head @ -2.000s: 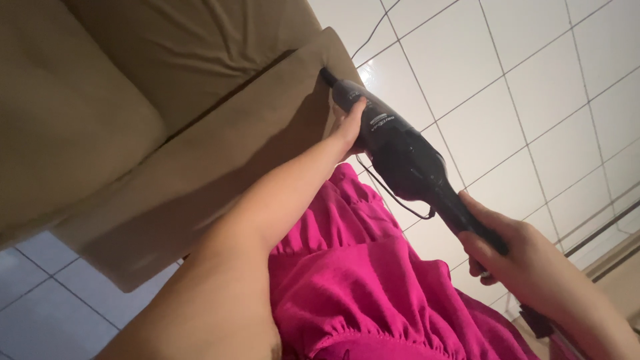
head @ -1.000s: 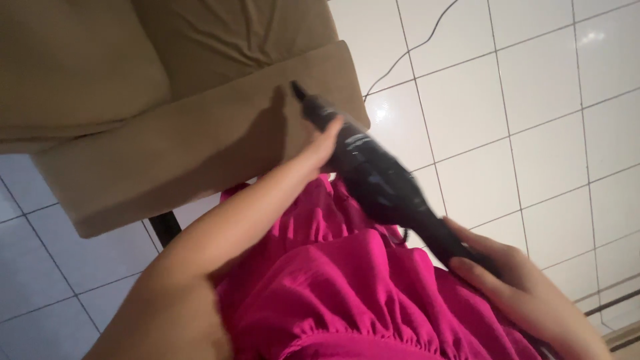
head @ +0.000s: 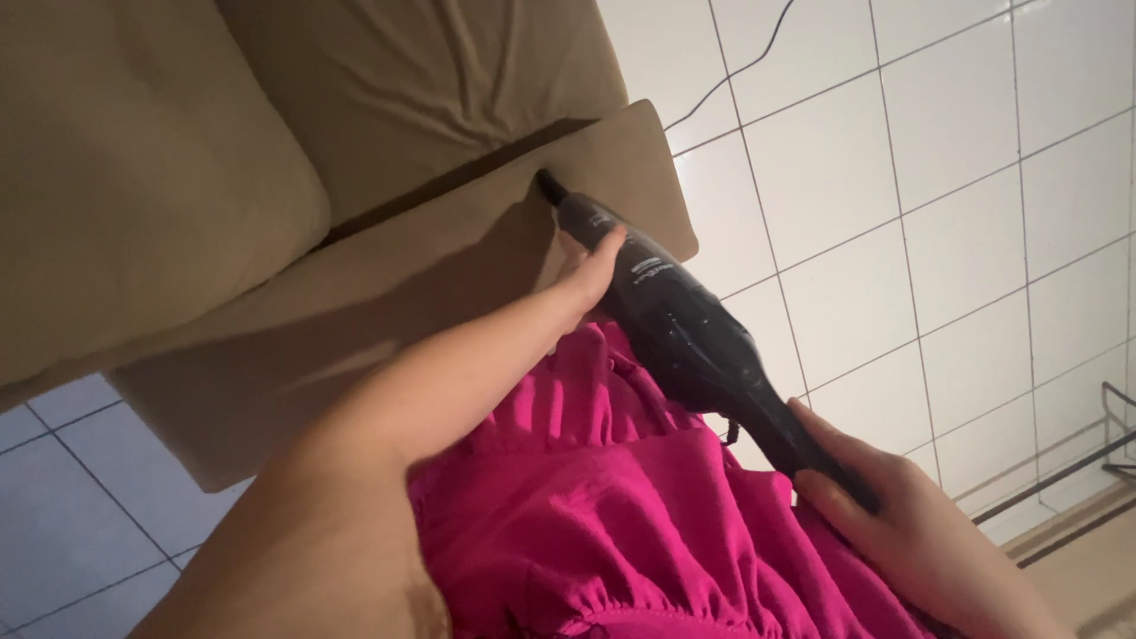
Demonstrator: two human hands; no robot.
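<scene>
A black handheld vacuum cleaner [head: 683,319] slants across the middle of the head view. My left hand [head: 590,266] holds its front body from beneath, close to the narrow nozzle, with part of the fingers hidden behind it. My right hand [head: 879,497] is wrapped around the rear handle. The nozzle tip [head: 550,186] is over the brown upholstered armrest of a sofa [head: 461,257]; whether it touches the fabric I cannot tell. A short piece of dark cord [head: 731,431] hangs under the vacuum's body.
Brown seat and back cushions [head: 426,80] adjoin the armrest at the upper left. A thin cable [head: 754,62] lies on the white tiled floor [head: 834,222] beyond the sofa. Dark metal bars [head: 1056,479] run along the lower right. Pink clothing [head: 621,506] hangs below the vacuum.
Two seconds ago the nozzle was near the armrest's far end; now it is over the armrest's top, farther from that end. Both hands have kept hold of the vacuum. The view has shifted.
</scene>
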